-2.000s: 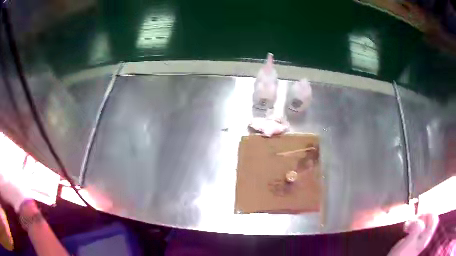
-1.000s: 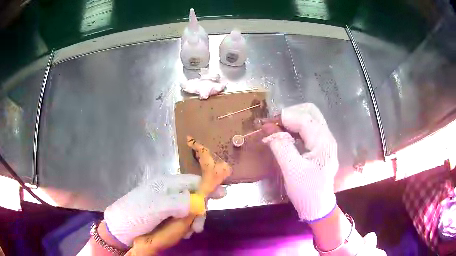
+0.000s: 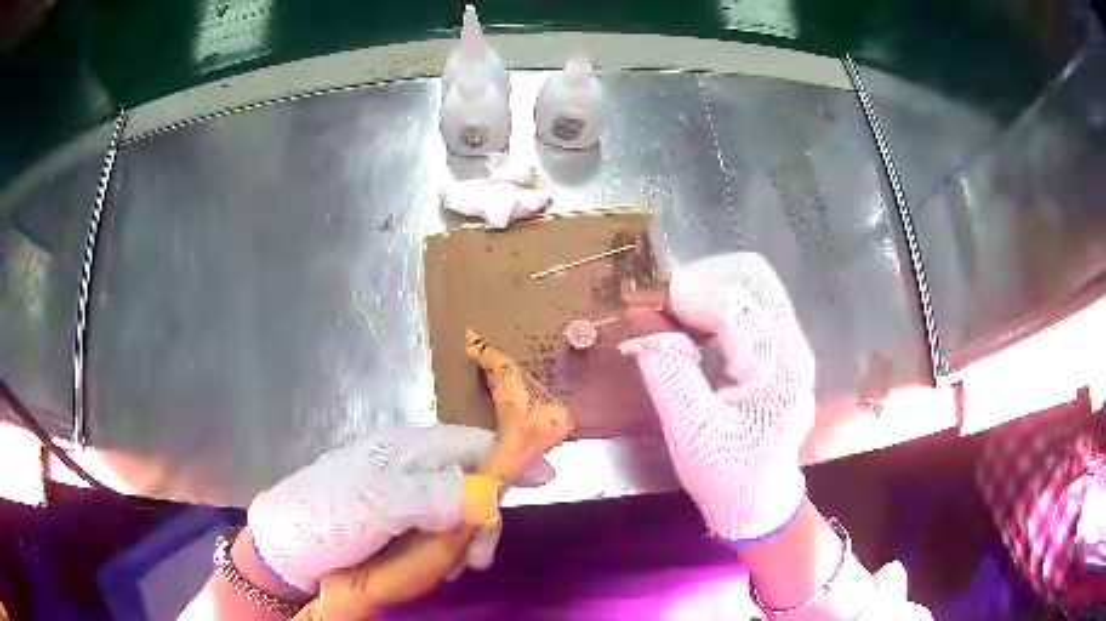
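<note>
My left hand (image 3: 386, 495), in a white knitted glove with a yellow band on a finger, is closed around a tan-orange moulded figure part (image 3: 522, 425). The part's bent, foot-like end with dark marks points up over the cardboard sheet (image 3: 485, 273). My right hand (image 3: 734, 388), in a white glove with bare fingertips, pinches a thin applicator stick (image 3: 606, 323). The stick's far end is at a small round pale cap (image 3: 582, 334) on the cardboard. Whether it touches the inside is too small to tell.
A spare thin stick (image 3: 582, 262) lies on the cardboard. Behind are a crumpled white cloth (image 3: 495, 197), a tall squeeze bottle (image 3: 474, 109) and a shorter bottle (image 3: 569, 107) on the metal table (image 3: 267, 267). Metal strips cross both sides. A checked cloth (image 3: 1031, 485) shows at right.
Two seconds ago both hands were empty at the lower sides. Now they are over the table with the figure part and stick. Since one second ago they have barely moved.
</note>
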